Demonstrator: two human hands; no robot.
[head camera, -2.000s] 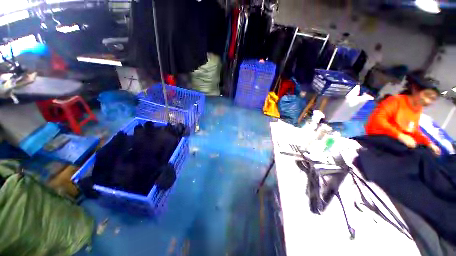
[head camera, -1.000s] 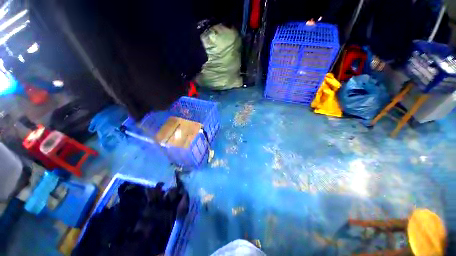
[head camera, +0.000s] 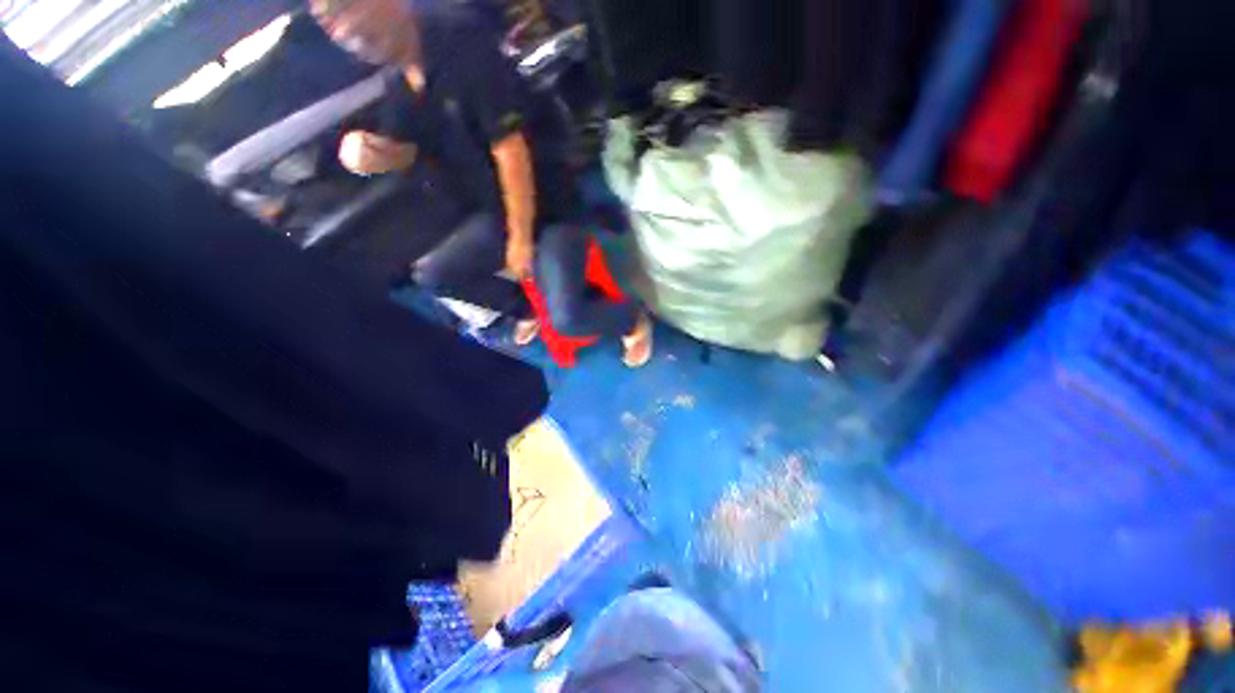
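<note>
No hand of mine is in the picture. Dark garments (head camera: 230, 406) hang very close and fill the left side, blurred, with their lower edge over a blue crate (head camera: 582, 558). Brown cardboard (head camera: 553, 494) lies in the crate. A rounded grey thing (head camera: 661, 650) shows at the bottom edge; I cannot tell what it is.
A person in dark clothes (head camera: 467, 122) sits on something red ahead. A pale green sack (head camera: 745, 224) stands on the blue floor (head camera: 840, 555). A large blue crate (head camera: 1097, 433) is at the right, with a yellow thing (head camera: 1138, 659) below it. Red and blue cloth hangs at the back.
The view has moved forward and turned left. The hanging dark garments, the pale sack and the crates are nearer and larger. The seated person has come into view; the red stool has gone out.
</note>
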